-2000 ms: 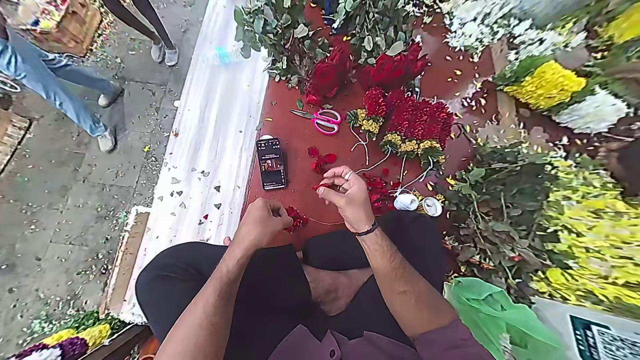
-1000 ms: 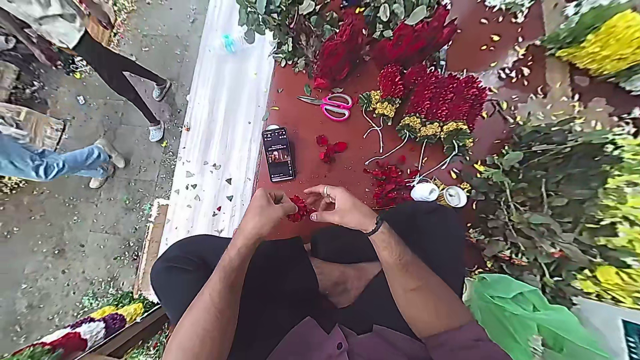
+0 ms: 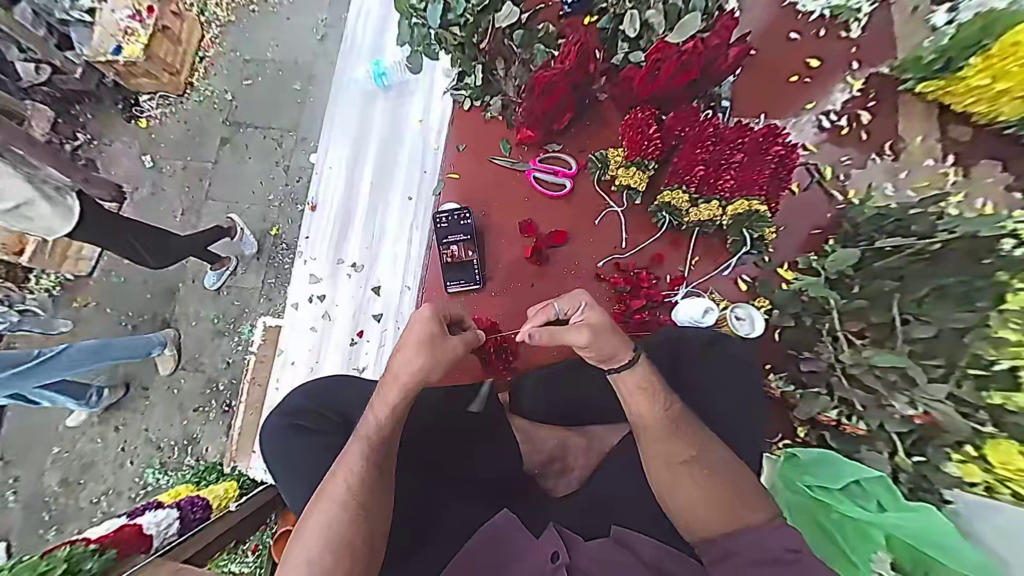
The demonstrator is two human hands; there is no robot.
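Observation:
My left hand (image 3: 436,340) pinches one end of a thin thread (image 3: 502,334) beside a small bunch of red petals (image 3: 498,352). The thread's other part is pinched by my right hand (image 3: 578,324), which wears a ring, so the thread runs taut between them. Ahead of my hands lie loose red petals (image 3: 542,240), and a heap of red petals (image 3: 636,292) is right of my right hand. Pink-handled scissors (image 3: 548,172) and a smartphone (image 3: 458,248) rest on the red surface. Red and yellow flower garlands (image 3: 720,176) with white strings lie at the right.
Two white spools (image 3: 695,312) sit by my right knee. Bunches of red roses (image 3: 560,84) lie ahead, leafy stems (image 3: 864,336) and a green plastic bag (image 3: 856,512) at the right. A white cloth (image 3: 352,200) covers the left edge. People's legs (image 3: 136,232) are on the pavement.
My hands were close together at the petals one second ago; now my right hand is farther right, with the thread stretched between them. The passers-by at the left have shifted.

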